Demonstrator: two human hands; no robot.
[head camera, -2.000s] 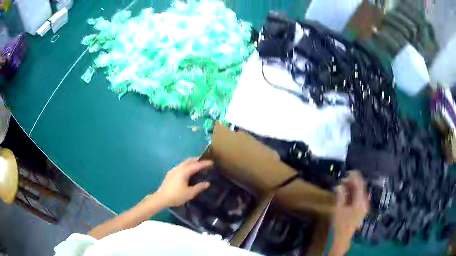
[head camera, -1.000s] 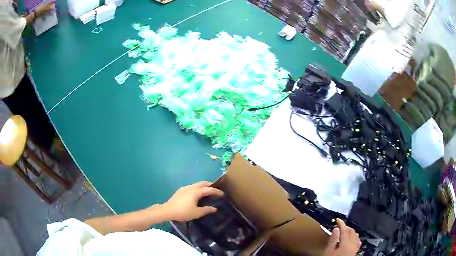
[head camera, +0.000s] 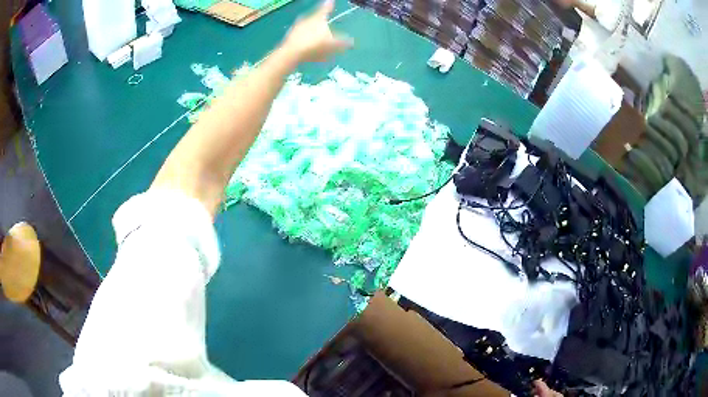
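My left hand (head camera: 317, 37) is stretched out past the far edge of the green-white packet pile (head camera: 341, 147), above the table. Its fingers look apart and nothing shows in it. Only the fingertips of my right hand (head camera: 543, 390) show, at the bottom edge beside the carton's brown flap; the rest is cut off. The open brown carton (head camera: 411, 341) stands at the bottom with its flap up. A dark device (head camera: 353, 372) lies in it, partly cut off. Black cables (head camera: 543, 209) lie tangled on a white sheet (head camera: 458, 264).
Dark small pieces (head camera: 660, 341) are heaped at right. White boxes (head camera: 109, 31) and a purple-white box (head camera: 43, 46) stand at far left. Brown sheets (head camera: 241, 9) lie at the far edge. Corrugated white boxes (head camera: 578, 105) stand at upper right. A stool (head camera: 19, 262) is at left.
My left hand has left the carton and reached far forward over the pile. My right hand has dropped mostly out of the picture. The carton sits lower in view. The person at left is out of view.
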